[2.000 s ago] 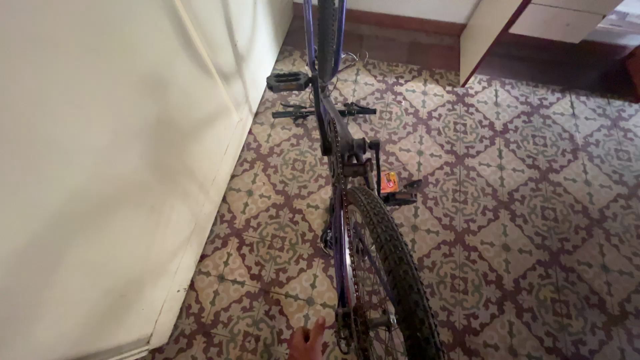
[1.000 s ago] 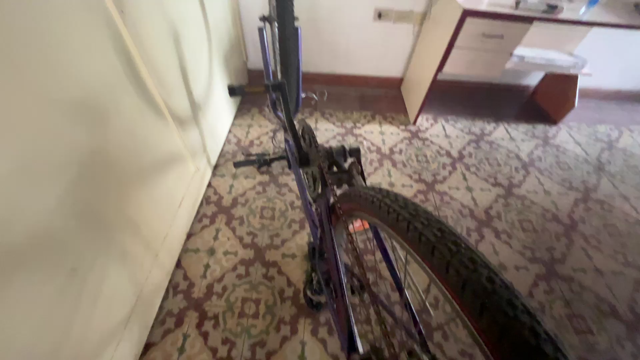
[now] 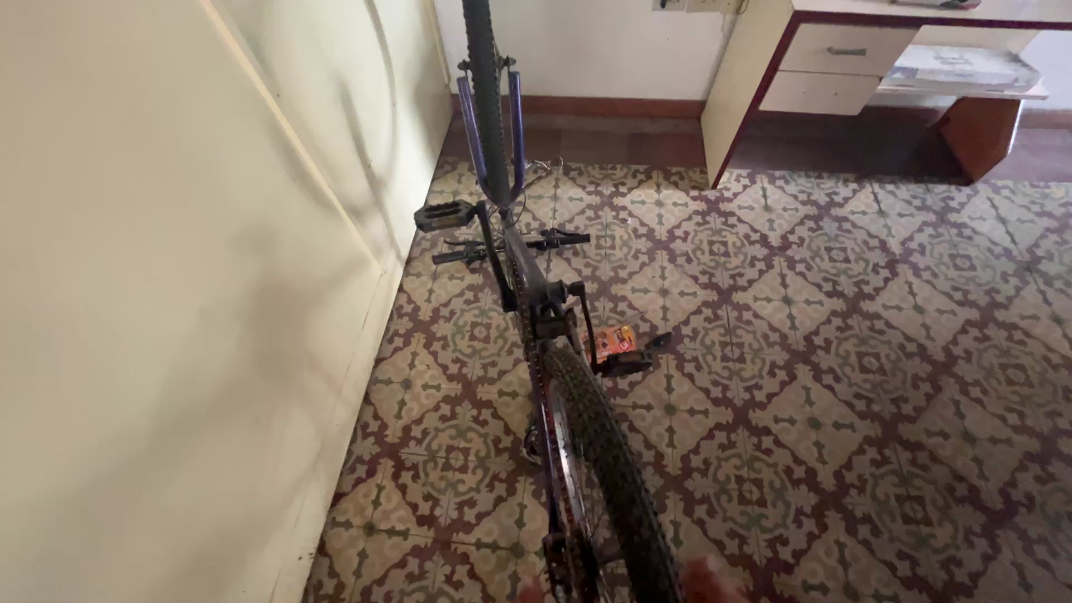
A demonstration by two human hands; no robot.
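A purple bicycle stands upside down on the patterned tile floor, its handlebar (image 3: pixel 548 242) resting low and its front wheel (image 3: pixel 486 100) pointing away. The rear wheel's knobby tire (image 3: pixel 615 461) runs toward me. Blurred at the bottom edge, my right hand (image 3: pixel 710 581) is just right of this tire; whether it touches is unclear. Only a fingertip-sized part of my left hand (image 3: pixel 531 591) shows, beside the rear derailleur (image 3: pixel 556 557) and chain. Most of both hands is cut off by the frame. One pedal (image 3: pixel 444 215) is at the left, the other (image 3: pixel 626 362) at the right.
An orange and yellow package (image 3: pixel 615 342) lies on the floor by the right pedal, with a dark-handled object (image 3: pixel 661 342) near it. A cream panel (image 3: pixel 193 335) rises close on the left. A desk with drawers (image 3: pixel 837 63) stands against the back wall at the right.
Two seconds ago one hand showed left of the rear wheel; one second ago none was visible. Now parts of both hands show at the bottom edge. The view has shifted.
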